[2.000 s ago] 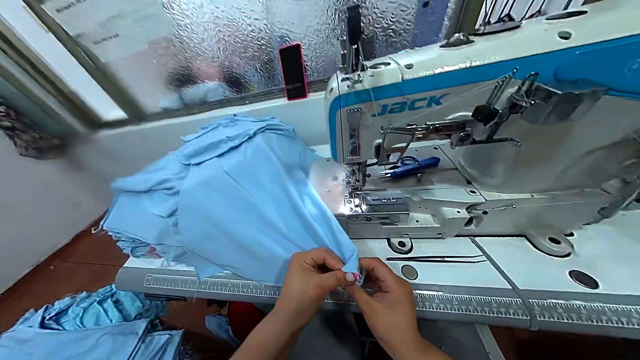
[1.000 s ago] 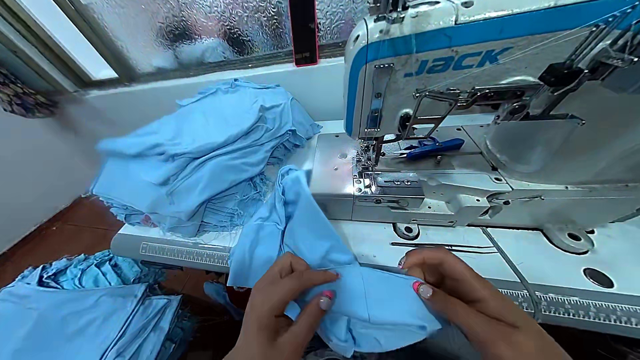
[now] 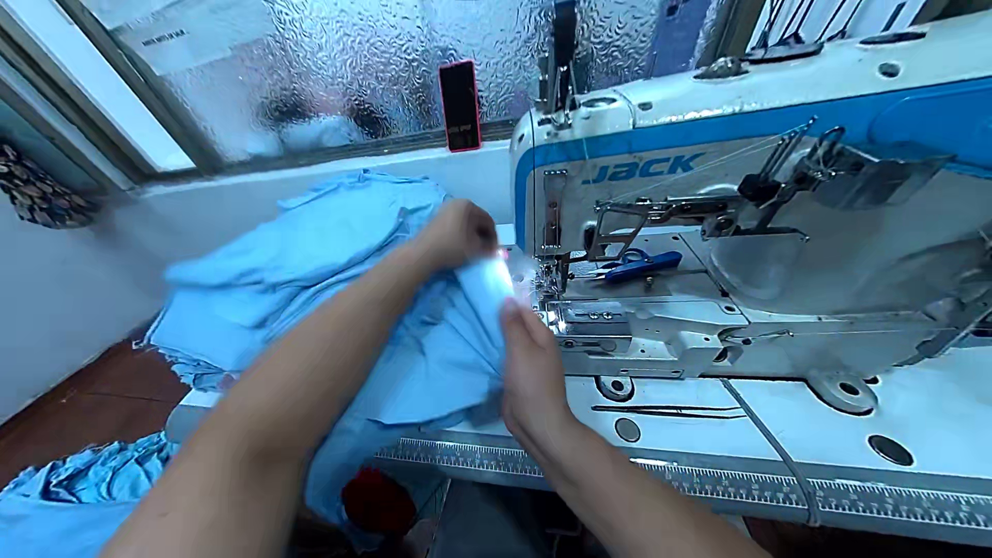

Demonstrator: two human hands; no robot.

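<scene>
A light-blue fabric piece [image 3: 442, 356] hangs from both hands just left of the needle area of a white and blue Jack sewing machine [image 3: 620, 155]. My left hand [image 3: 463, 232] grips its upper edge, slightly blurred, with the fingertips partly hidden. My right hand [image 3: 531, 364] pinches the right edge of the same piece, close to the lit presser foot [image 3: 552, 275]. Behind my left forearm a pile of light-blue fabric pieces [image 3: 294, 256] lies on the table. The lower part of the held piece drapes over the table's front edge.
Blue-handled thread snips [image 3: 639, 266] lie on the machine bed. Tweezers [image 3: 666, 411] rest on the table near the measuring tape [image 3: 697, 482] along its edge. A phone [image 3: 460, 106] leans at the window. More blue fabric [image 3: 77, 496] is at lower left; a red object [image 3: 378, 502] is below the table edge.
Both hands have moved from the table's front edge up toward the presser foot, raising the fabric piece. The view has shifted. One second ago the piece was spread between the hands at the front.
</scene>
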